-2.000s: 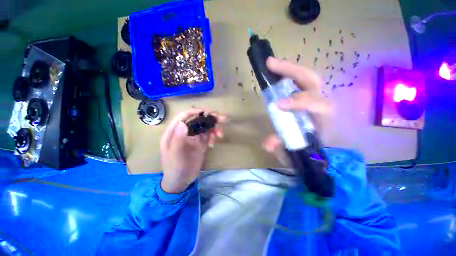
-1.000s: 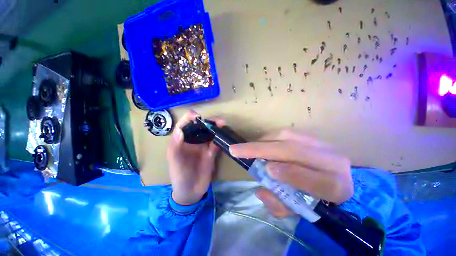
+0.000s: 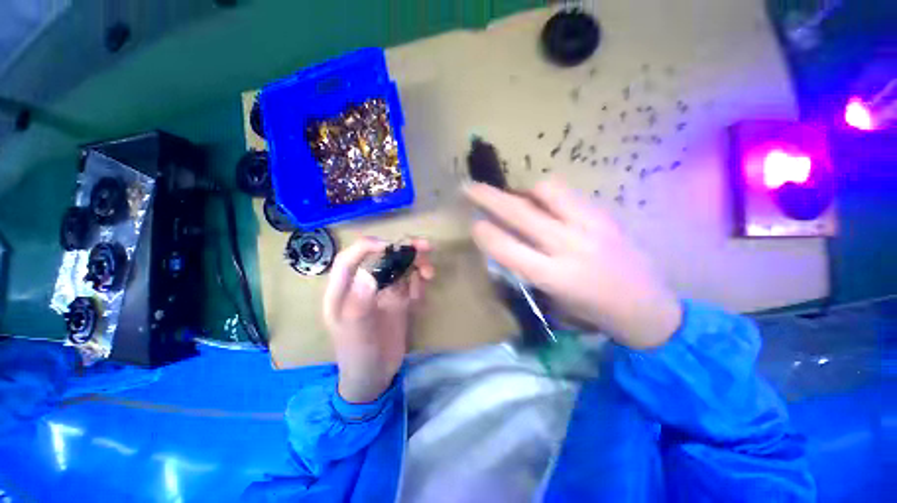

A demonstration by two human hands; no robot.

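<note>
My left hand point(image 3: 366, 312) holds a round black housing point(image 3: 393, 265) by its edge, tilted, above the cardboard. My right hand point(image 3: 575, 260) is blurred and lies over the electric screwdriver point(image 3: 485, 165), its fingers around the middle of the body. The driver's tip points up and away from me, apart from the housing. Its rear end shows below my hand. Small dark screws point(image 3: 580, 152) stand and lie on the cardboard beyond the driver. A blue bin point(image 3: 295, 162) holds a heap of shiny copper-gold metal pieces point(image 3: 359, 157).
Round housings sit beside the bin, one point(image 3: 310, 251) near my left hand and another point(image 3: 570, 37) at the far edge. A black equipment box point(image 3: 177, 255) with housings on silvery film stands left. A lit pink-red station point(image 3: 762, 216) stands right on the cardboard point(image 3: 688, 280).
The screwdriver's tip has left the housing and swung up and away from me. My right hand has moved with it. My left hand still holds the housing, now tilted differently.
</note>
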